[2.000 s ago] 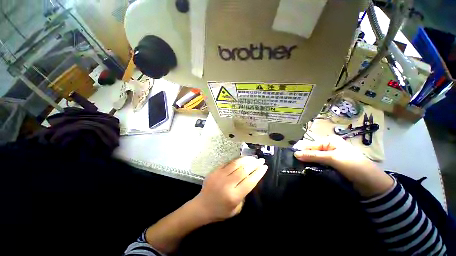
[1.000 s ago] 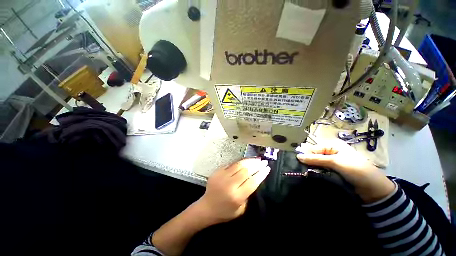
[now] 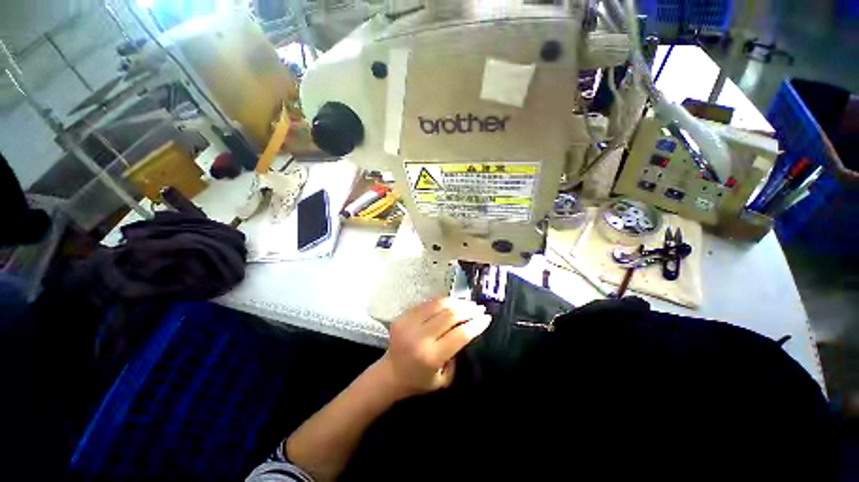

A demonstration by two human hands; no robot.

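Note:
The black garment point(image 3: 603, 405) covers the lap and the front of the table, and its edge lies at the needle area. A thin bright line, perhaps zipper teeth point(image 3: 533, 326), shows on it right of the needle. My left hand point(image 3: 436, 341) rests with fingers together on the garment, just left of the small metal clamp point(image 3: 491, 282) under the head of the Brother machine point(image 3: 471, 141). Whether the fingers pinch cloth is hard to see. My right hand is not visible.
A phone point(image 3: 314, 220) on white paper and a dark purple-brown cloth point(image 3: 165, 259) lie left. Black snips point(image 3: 659, 254) lie on beige cloth at right, before a control box point(image 3: 678, 169). A blue crate point(image 3: 179, 395) is at lower left, and a blue bin point(image 3: 810, 141) stands far right.
My right hand has left the garment and gone out of view. My left hand stays beside the clamp. The view has shifted, and the blue crate at lower left now shows.

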